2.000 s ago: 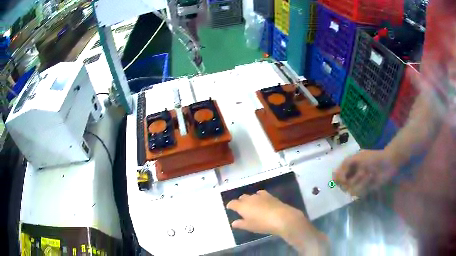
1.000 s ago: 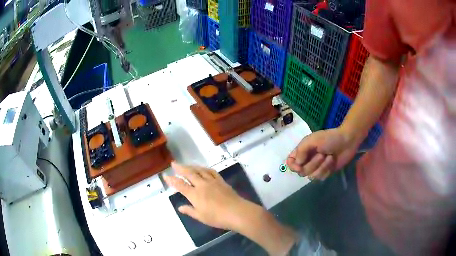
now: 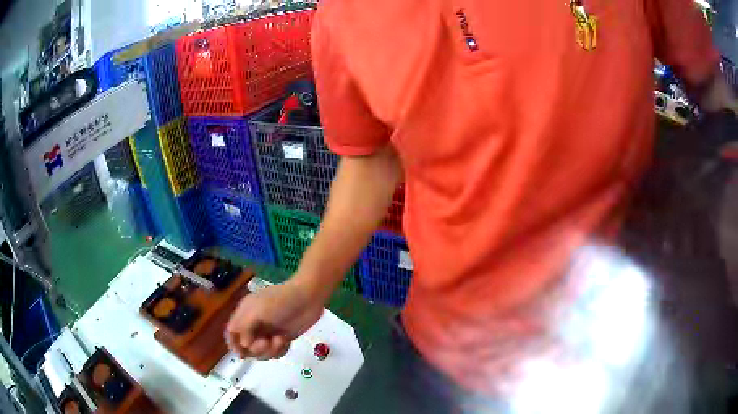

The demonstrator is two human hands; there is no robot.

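Neither of my hands is in view. The white machine table [image 3: 279, 372] lies at the lower left, cut off by the bottom edge. On it, an orange-brown fixture [image 3: 198, 344] holds two black plastic parts [image 3: 171, 312], with a narrow silver bar between them. A second fixture with black parts [image 3: 107, 382] is at the bottom left, cut off by the edge. A red button [image 3: 321, 351], a lit green button [image 3: 307, 373] and a silver button [image 3: 291, 394] are on the table's front right corner.
A person in an orange-red shirt [image 3: 502, 186] stands close at the right, their loosely closed hand [image 3: 271, 319] over the table beside the fixture. Stacked crates, including a red one [image 3: 243, 69] and a purple one [image 3: 226, 158], stand behind. A white sign board [image 3: 93, 141] is at the upper left.
The view has swung right and up; the table and fixtures have shifted to the lower left. My right hand, earlier over the dark panel, has left the picture. The other person fills more of it.
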